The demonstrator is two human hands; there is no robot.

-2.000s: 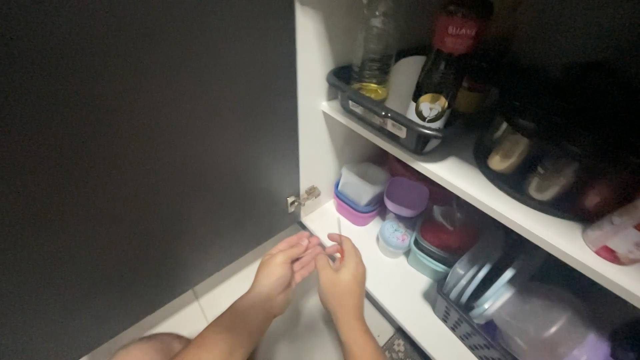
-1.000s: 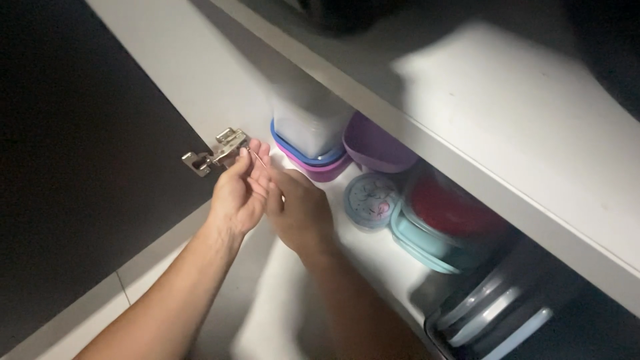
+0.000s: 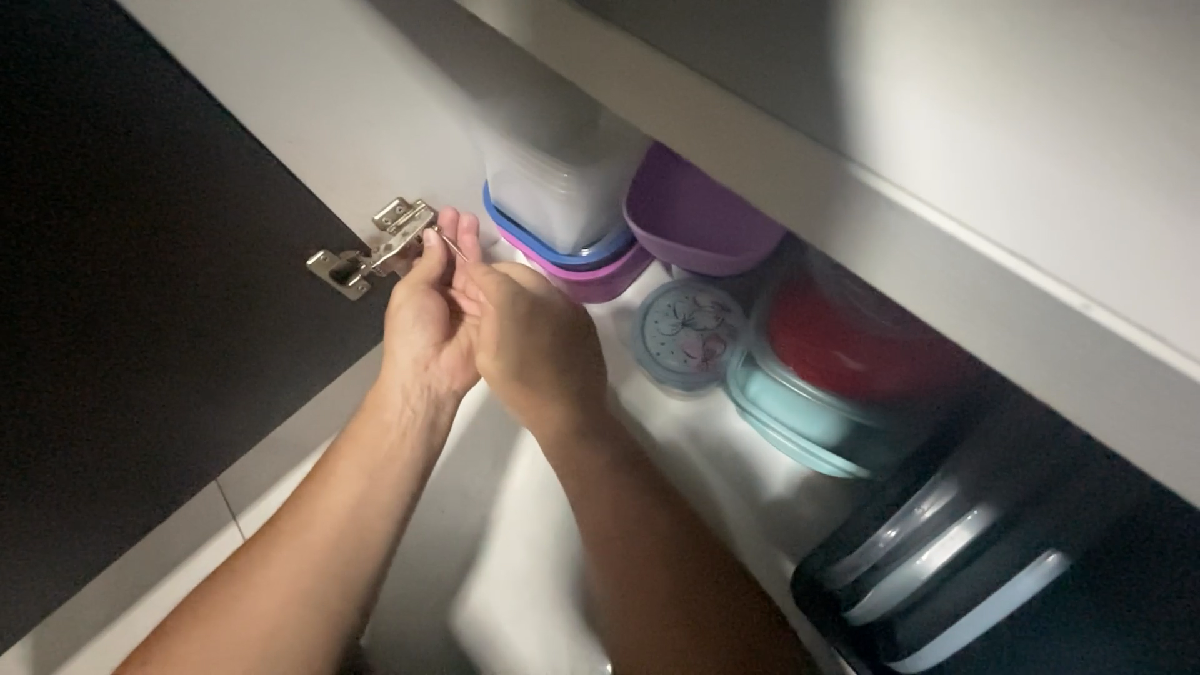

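A metal cabinet hinge joins the dark cabinet door to the white side panel. My left hand is palm up just below and right of the hinge, its thumb and fingertips at the hinge arm's end. Between the thumb and fingertips of my right hand is a thin metal rod, whose far end meets the hinge end near my left thumb. Whether the rod has a handle is hidden inside my right hand.
Right of my hands stand stacked plastic containers with a blue rim, a purple bowl, a round patterned lid and a teal container. A dark basket of lids is lower right. A white shelf edge crosses above.
Both hands have moved from below the hinge up to its end since the earliest frame. The view has moved much closer to the hinge. Over the last second the hands have stayed there.
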